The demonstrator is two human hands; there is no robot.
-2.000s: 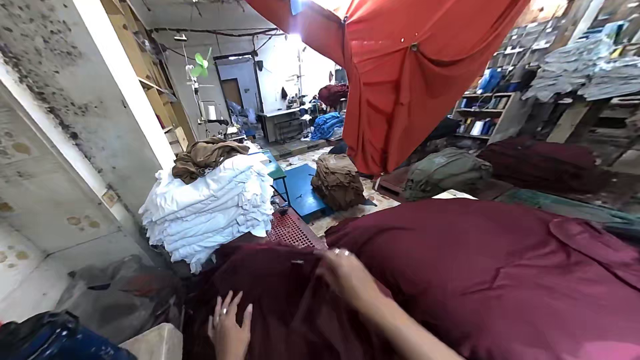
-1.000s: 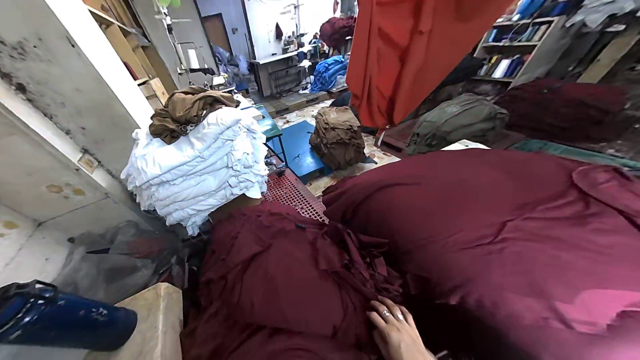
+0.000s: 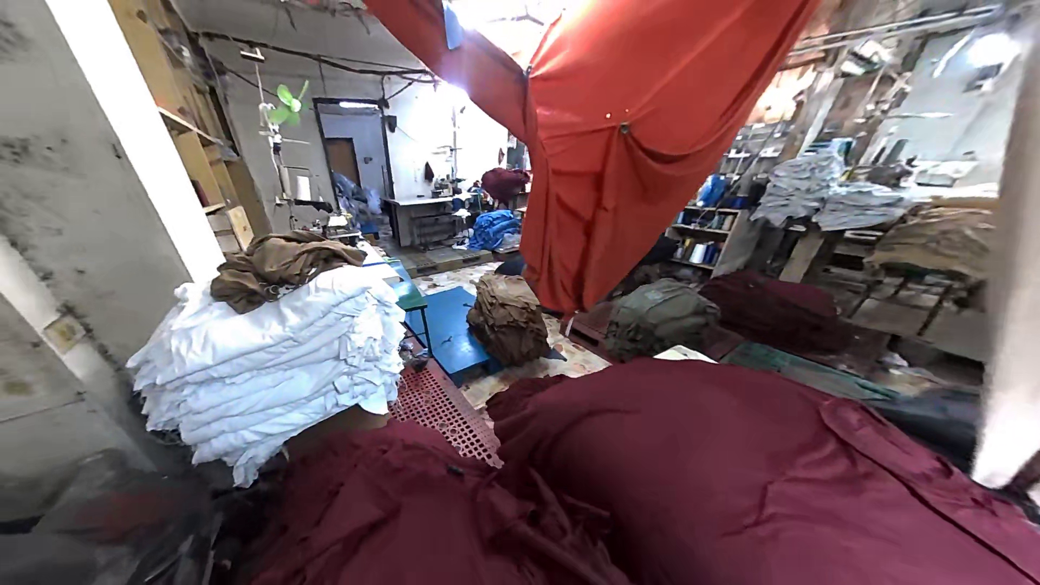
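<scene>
Neither my left hand nor my right hand shows in the head view at this moment. A large rounded heap of maroon fabric (image 3: 699,463) fills the lower right. Against its left side lies a smaller pile of maroon cloth (image 3: 374,504), creased and loose along its right edge. Behind that pile, to the left, a tall stack of folded white cloth (image 3: 276,357) has a crumpled brown cloth (image 3: 284,264) on top.
A maroon perforated panel (image 3: 447,410) lies beyond the pile. Farther back are a low blue platform (image 3: 447,325), a brown cloth bundle (image 3: 509,318) and an olive bundle (image 3: 662,317). A red cloth (image 3: 617,162) hangs over the middle. A wall (image 3: 89,162) bounds the left.
Both hands were on the smaller maroon pile two seconds ago, and one hand touched its right side a second ago. Now both are out of view. The view has tilted up.
</scene>
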